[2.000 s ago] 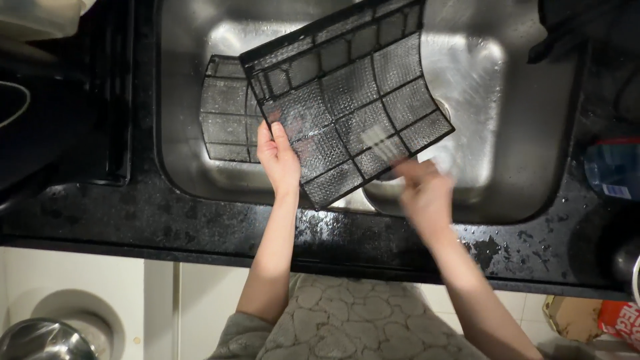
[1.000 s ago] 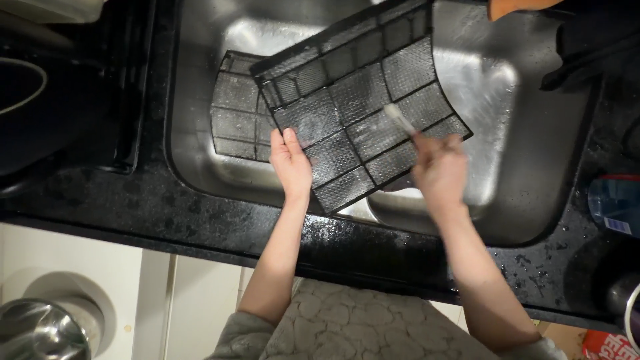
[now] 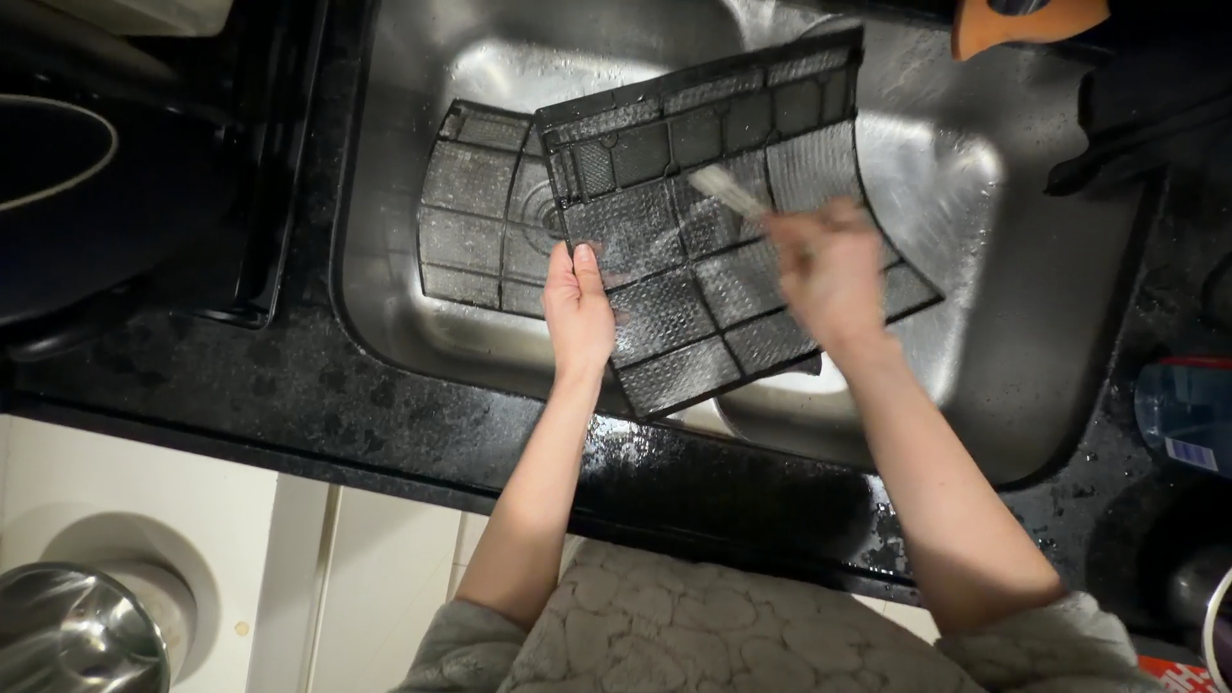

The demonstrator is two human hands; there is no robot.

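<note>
My left hand grips the left edge of a wet black-framed mesh filter, thumb on top. The filter is tilted and slightly curved over the double-bowl steel sink. My right hand, blurred, is closed on a small pale brush, whose head lies over the middle of the mesh. A second mesh filter rests in the left bowl, partly hidden behind the first. A dark corner of something shows beneath the held filter's lower edge.
The stainless sink is set in a wet black countertop. An orange object is at the top right, with a dark object below it. A clear bluish container stands at right. A metal bowl is at lower left.
My right hand and the brush have moved across the mesh towards the filter's upper part. My left hand keeps its hold on the left edge. The orange object has come into view.
</note>
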